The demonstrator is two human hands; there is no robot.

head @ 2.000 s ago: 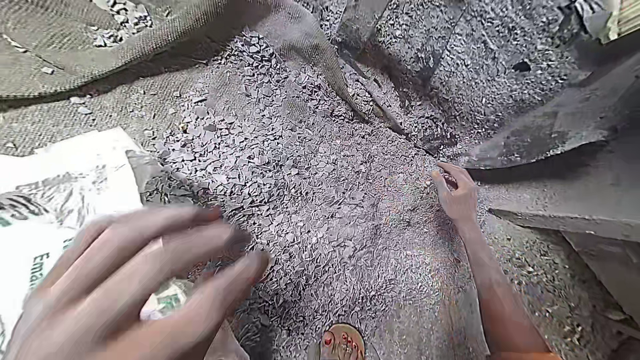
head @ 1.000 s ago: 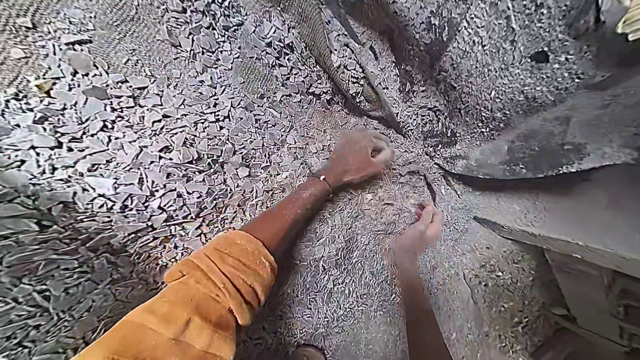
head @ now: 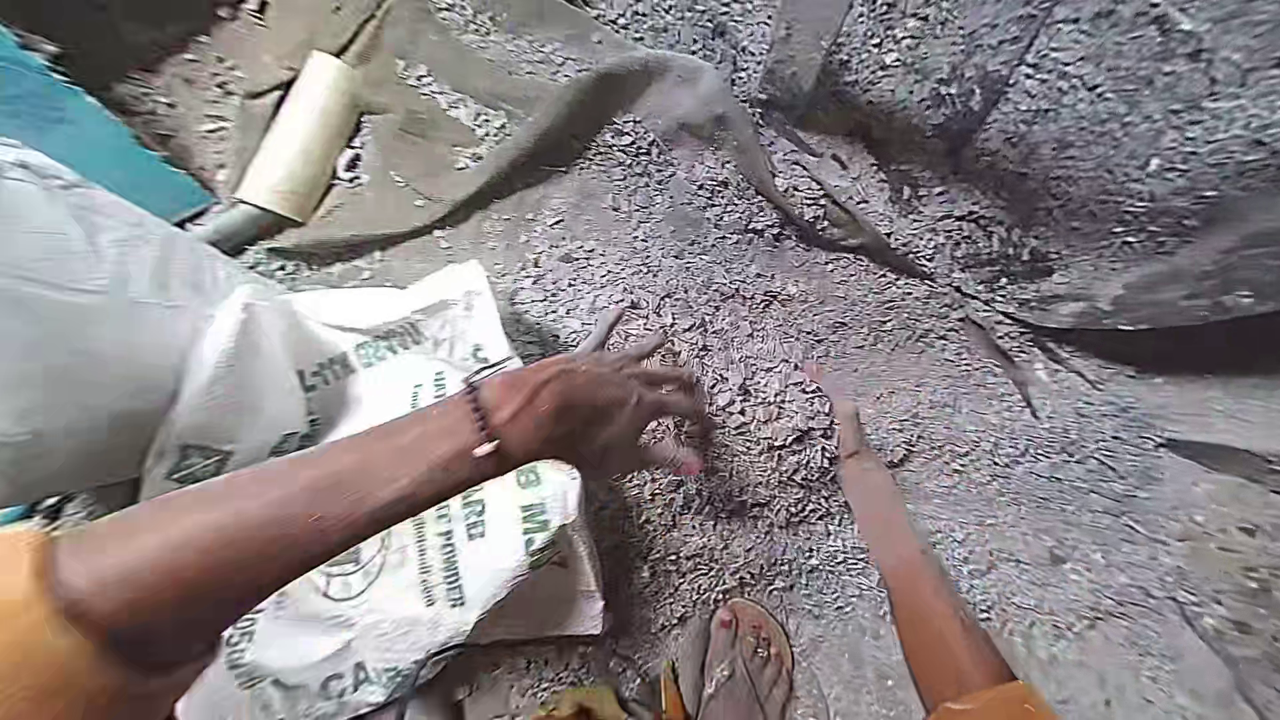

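Observation:
My left hand (head: pixel 610 410), with a dark bead bracelet at the wrist, is spread palm down over a heap of small grey flakes (head: pixel 750 400), beside a white woven sack (head: pixel 390 390) printed in green. Its fingers are apart and seem to hold nothing. On the right side of the heap is my right hand (head: pixel 840 420), seen edge-on against the flakes; its fingers are mostly hidden by the flakes and blur, so its grip is unclear. A sandalled foot (head: pixel 745 660) stands at the near edge of the heap.
Behind the heap runs a folded burlap cloth (head: pixel 560 130). A pale cylinder (head: pixel 300 135) lies at the upper left, near a blue-green panel (head: pixel 100 140). A large white bag (head: pixel 90 320) fills the left edge. More flakes (head: pixel 1130 130) lie at the upper right, behind a dark curved sheet edge (head: pixel 1180 290).
The view has swung left since one second ago. My left hand has moved away from the cloth's torn end to beside the sack, its fingers now spread. My right hand is now at the heap's side.

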